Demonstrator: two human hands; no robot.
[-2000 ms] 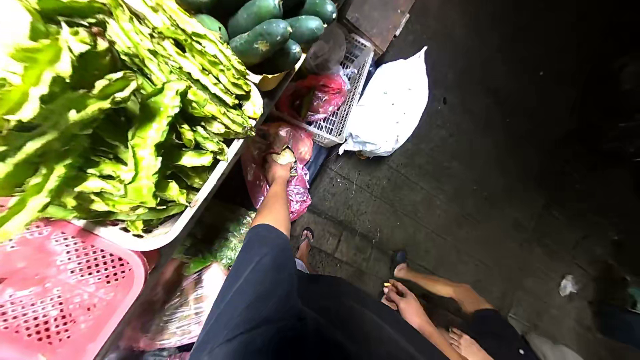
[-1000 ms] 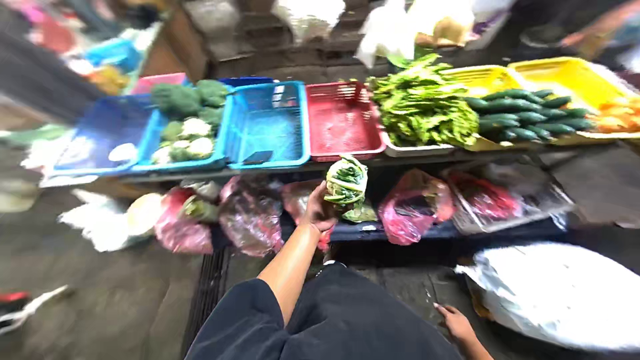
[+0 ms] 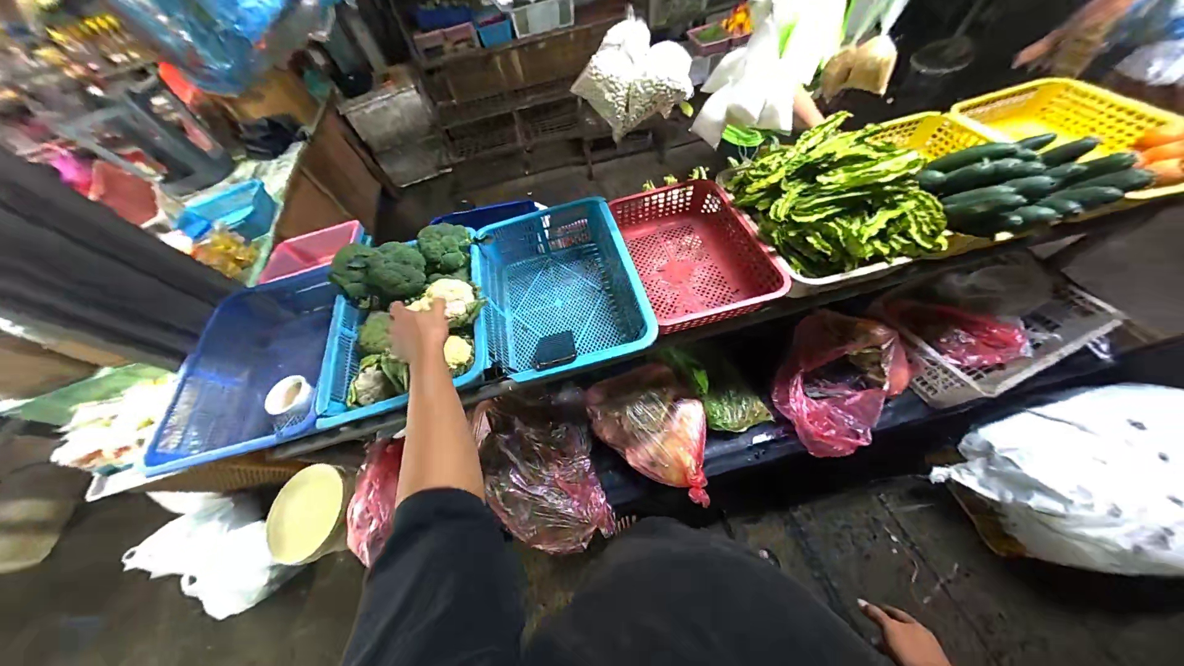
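Observation:
My left hand [image 3: 418, 331] reaches into a blue plastic basket [image 3: 478, 319] of broccoli [image 3: 396, 271] and cauliflower. Its fingers are against a white cauliflower head [image 3: 450, 298]; whether they grip it cannot be made out. Another small cauliflower [image 3: 458, 351] lies right of the wrist, and a leafy one [image 3: 372, 384] is at the basket's near end. At the bottom edge, low over the dark floor, my right hand [image 3: 902, 634] hangs partly in view, its fingers loosely extended with no object visible in them.
Right of the basket stand a light-blue basket [image 3: 647, 310] holding a dark object, a red basket [image 3: 772, 287], winged beans [image 3: 832, 194] and cucumbers [image 3: 1036, 180]. A dark-blue basket [image 3: 208, 347] is at left. Plastic bags [image 3: 647, 421] line the lower shelf; a white sack [image 3: 1091, 481] sits right.
My left hand, first at a pink bag on the lower shelf, then held up a leafy cauliflower; now it is left, in the broccoli and cauliflower basket. The view has swung strongly left.

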